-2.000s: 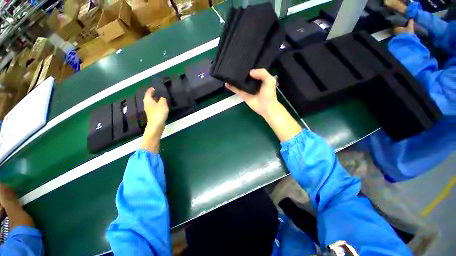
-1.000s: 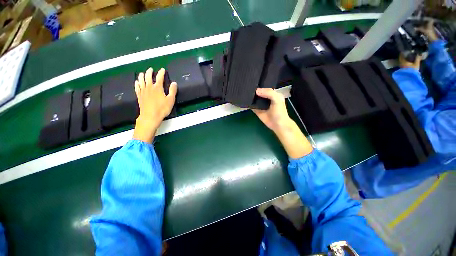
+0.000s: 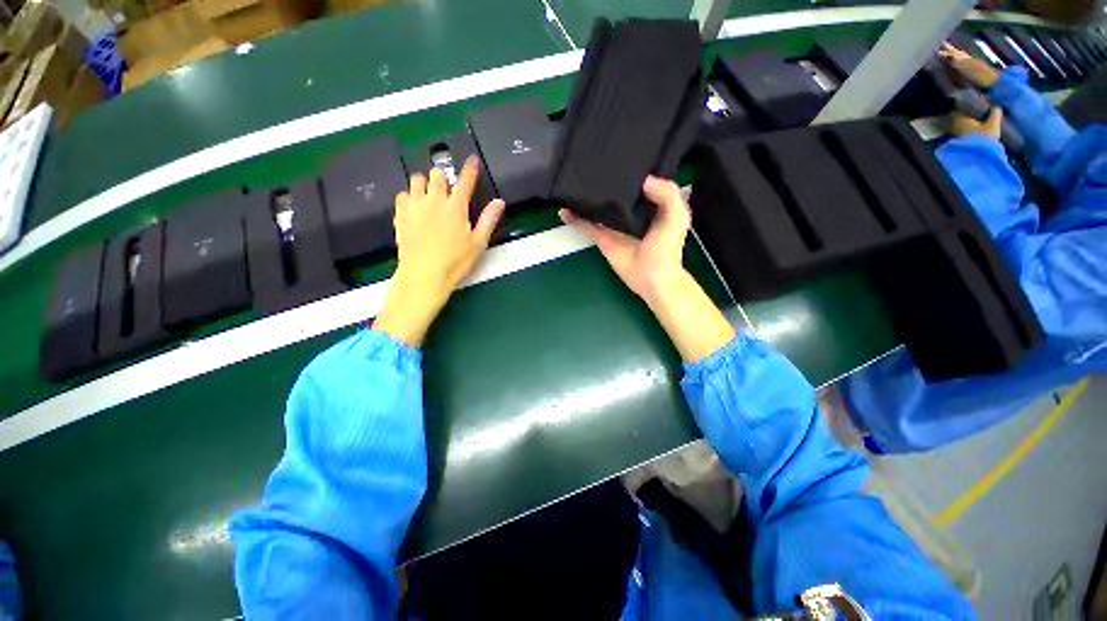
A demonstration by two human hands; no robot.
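Observation:
My right hand (image 3: 646, 243) grips the lower end of a stack of black foam inserts (image 3: 629, 115), held tilted above the belt. My left hand (image 3: 440, 237) lies palm down with fingers spread on an open black gift box (image 3: 444, 155), where a silvery item shows in the slot. Other open gift boxes (image 3: 287, 249) with silvery items stand to the left, alternating with smooth black lids (image 3: 204, 257). A lid with a small pale logo (image 3: 520, 148) lies between my hands.
A large slotted foam block (image 3: 816, 182) sits right of my hands, by a grey post (image 3: 892, 61). White rails (image 3: 304, 318) edge the green belt. Another person's blue sleeve (image 3: 989, 182) is at right. Brown cartons (image 3: 182, 36) stand behind.
The boxes and lids appear further left in view than before. My left hand has gone from one box to another, and more silvery items show. My right hand still holds the stack.

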